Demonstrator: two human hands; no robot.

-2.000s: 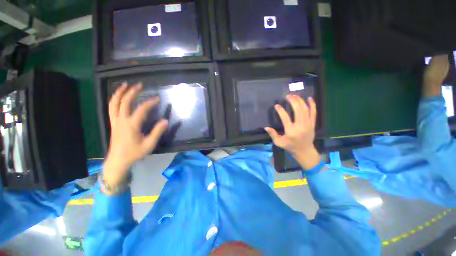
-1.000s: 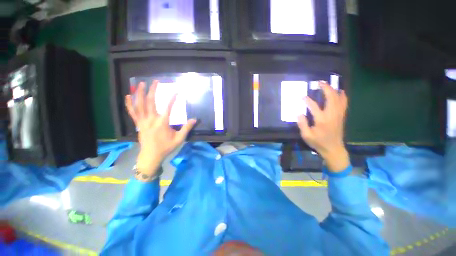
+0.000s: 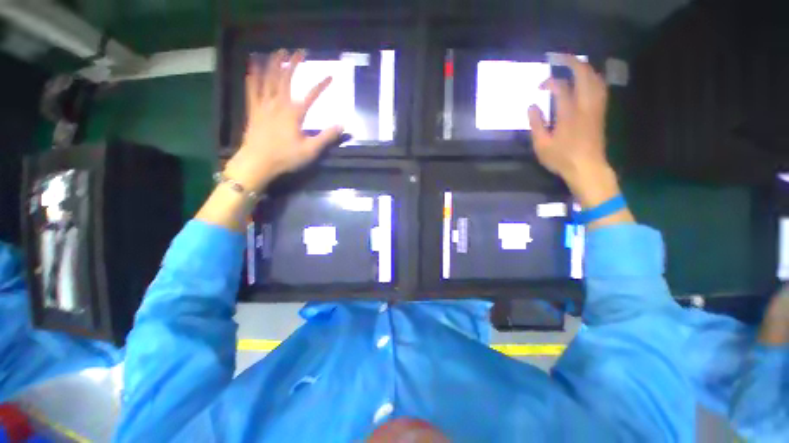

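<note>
A black four-pocket tray [image 3: 412, 227] holds a lit tablet in each pocket. My left hand [image 3: 284, 125], bare with a bracelet, is spread over the upper left tablet [image 3: 374, 99]. My right hand [image 3: 573, 125], with a blue wrist band, is over the right part of the upper right tablet [image 3: 502, 93], fingers apart. Neither hand grips anything; whether the fingertips touch the glass I cannot tell. The lower left tablet [image 3: 346, 255] and lower right tablet [image 3: 484, 260] show dark screens with small white central shapes and bright side bars.
A tall black tray stack [image 3: 138, 242] with a shiny unit stands at left on the green bench [image 3: 701, 225]. Dark stacked trays [image 3: 709, 95] stand at upper right. A small black device [image 3: 528, 316] is at the bench edge. Another person's hand [image 3: 776, 320] shows at the right edge.
Both hands have moved from the lower pair of tablets to the upper pair. The screens have changed from dark to lit, and the lower ones now show small white central shapes.
</note>
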